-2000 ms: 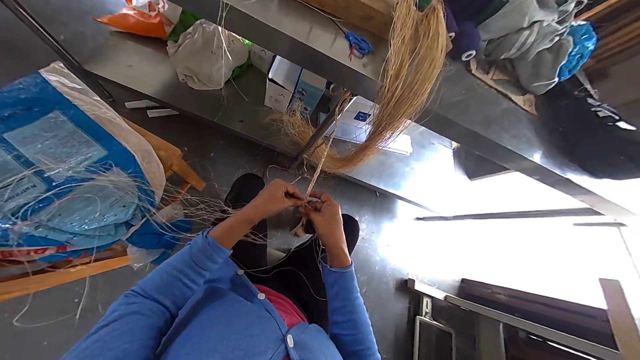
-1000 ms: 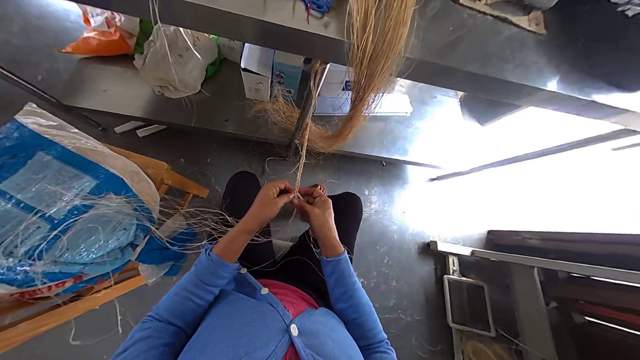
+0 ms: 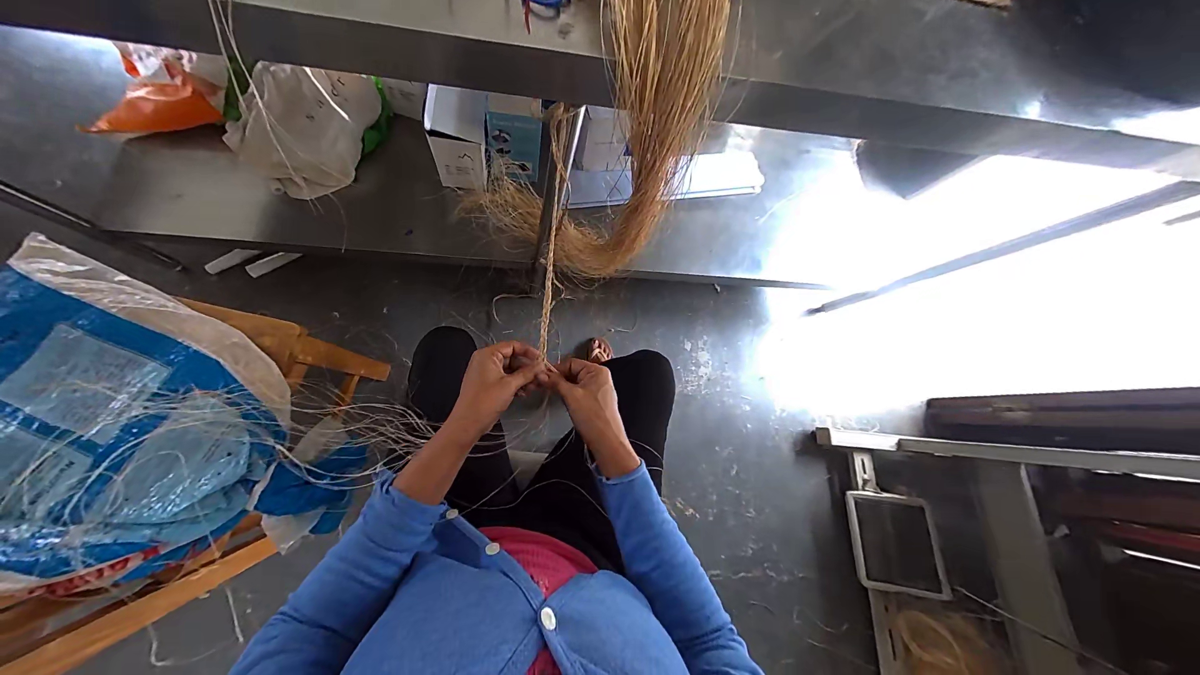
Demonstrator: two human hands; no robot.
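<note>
A thin braided fibre cord (image 3: pixel 547 291) runs down from the leg of a metal table to my fingers. My left hand (image 3: pixel 502 380) pinches its lower end from the left, and my right hand (image 3: pixel 586 394) pinches it from the right, the fingertips of both nearly touching. Just how the strands lie between the fingers is hidden. Behind the cord, a long bundle of tan plant fibre (image 3: pixel 666 103) hangs over the table edge and curves onto the lower shelf. Loose pale strands (image 3: pixel 375 427) trail to the left of my left hand.
On the lower metal shelf (image 3: pixel 422 220) lie a white cloth bag (image 3: pixel 305 122), an orange plastic bag (image 3: pixel 159 103) and an open cardboard box (image 3: pixel 457 136). A wooden chair (image 3: pixel 272 333) bears a large blue plastic sack (image 3: pixel 122 422) at left. A metal frame (image 3: pixel 900 544) stands at right.
Two seconds ago my hands were tilted around strands lower on the cord's line; they are now side by side at its end. The view has shifted.
</note>
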